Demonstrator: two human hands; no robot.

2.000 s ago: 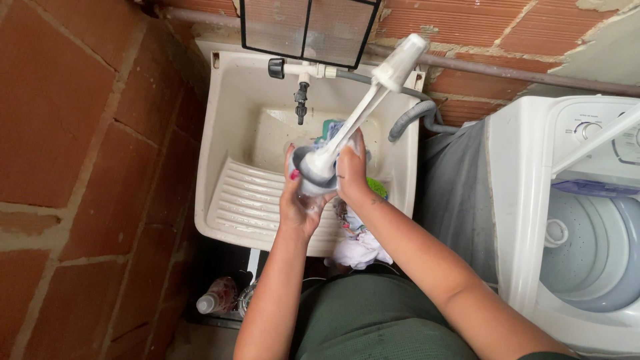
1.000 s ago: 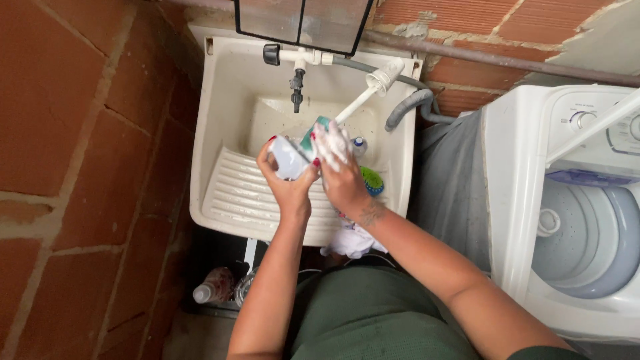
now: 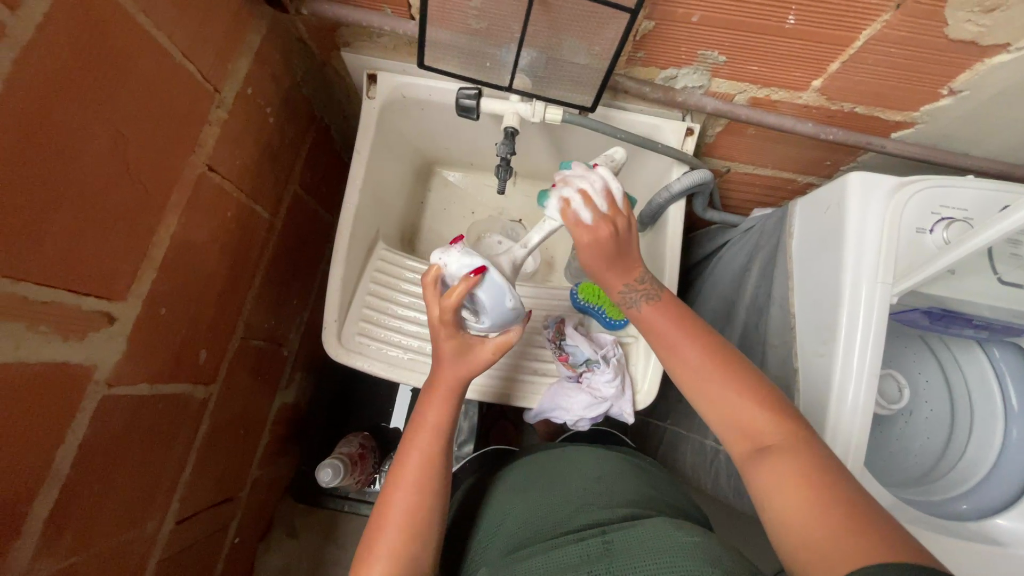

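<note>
Over the ribbed washboard of a white laundry sink, my left hand grips a soapy pale-grey cup-like part. A long white shaft runs from it up to the right. My right hand, covered in foam, is closed around the shaft's far end with a green-teal sponge. Below that hand, a blue brush with green bristles lies on the sink. A wet pale cloth hangs over the front edge. Behind the shaft, a clear container stands in the basin, partly hidden.
A black-tipped tap hangs over the basin, with a framed mesh screen above. A grey hose bends over the right rim. An open washing machine stands at right. A bottle is low at left.
My right hand has moved up and right along the shaft with the sponge, away from my left hand. The clear container shows more plainly in the basin.
</note>
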